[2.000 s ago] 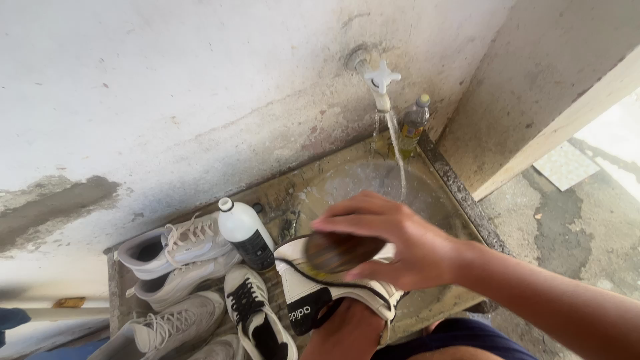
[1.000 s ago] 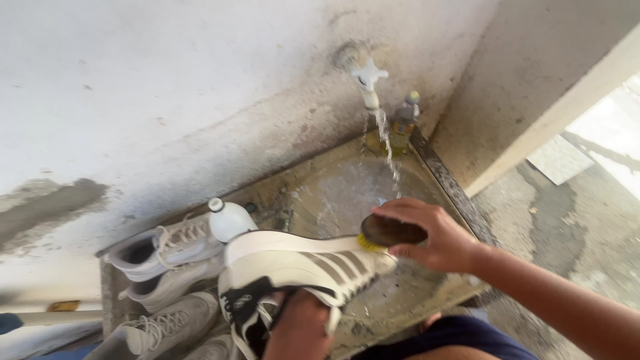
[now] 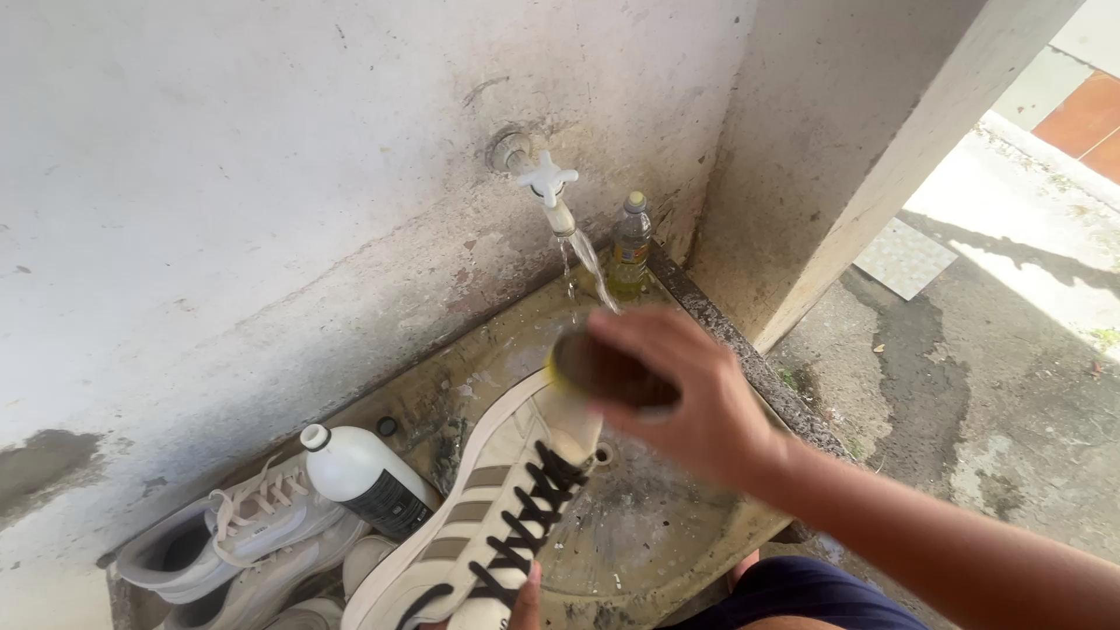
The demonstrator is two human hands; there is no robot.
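Note:
My right hand (image 3: 700, 394) grips a dark oval scrubbing brush (image 3: 612, 372) with yellow bristles, blurred by motion. The brush is at the toe of a cream sneaker (image 3: 490, 490) with brown stripes and black laces. At the bottom edge, my left hand (image 3: 527, 604) holds the sneaker near its opening; only some fingers show, the rest is hidden by the shoe. Behind the brush, water runs from a white tap (image 3: 549, 179) into the stained basin (image 3: 647, 560), whose drain hole lies just beside the shoe.
A white bottle with a dark label (image 3: 363, 481) lies tilted left of the sneaker, near a small black cap (image 3: 387, 426). Pale sneakers (image 3: 254, 529) sit at the lower left. A clear bottle with yellow liquid (image 3: 632, 245) stands in the back corner by the rough basin ledge (image 3: 744, 359).
The sneaker has turned from showing its side to showing its laces and upper. My right hand has kept the brush at the toe. The view has shifted.

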